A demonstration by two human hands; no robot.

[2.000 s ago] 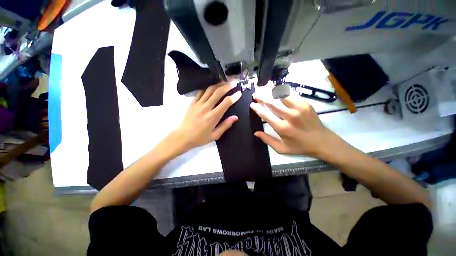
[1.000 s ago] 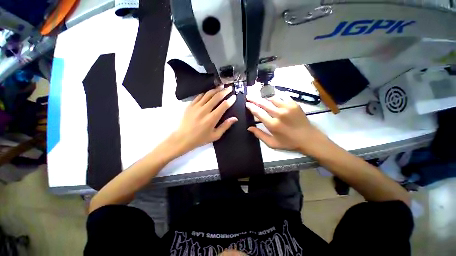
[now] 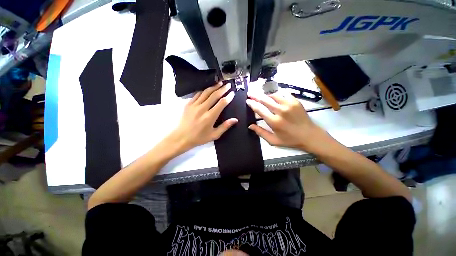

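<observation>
A black fabric panel (image 3: 237, 145) runs lengthwise from the presser foot (image 3: 240, 83) down over the table's front edge. My left hand (image 3: 204, 117) lies flat on its left side, fingertips close to the foot. My right hand (image 3: 282, 119) rests at its right edge, fingers bent, fingertips on or beside the cloth; neither hand grasps it. The white sewing machine (image 3: 300, 37) stands over the panel. Folded black cloth (image 3: 190, 77) lies left of the foot. The needle itself is too small to make out.
Two black panels lie at left, one straight (image 3: 101, 120) and one with stitch dots (image 3: 146, 55). Black thread snips (image 3: 302, 92), an orange-brown stick (image 3: 327, 93) and a dark square pad (image 3: 342, 75) lie right of the foot. A blue strip (image 3: 52, 105) marks the left edge.
The view has shifted slightly. The panel's lower end sits slightly nearer the table edge than before. My hands keep nearly the same place beside the foot.
</observation>
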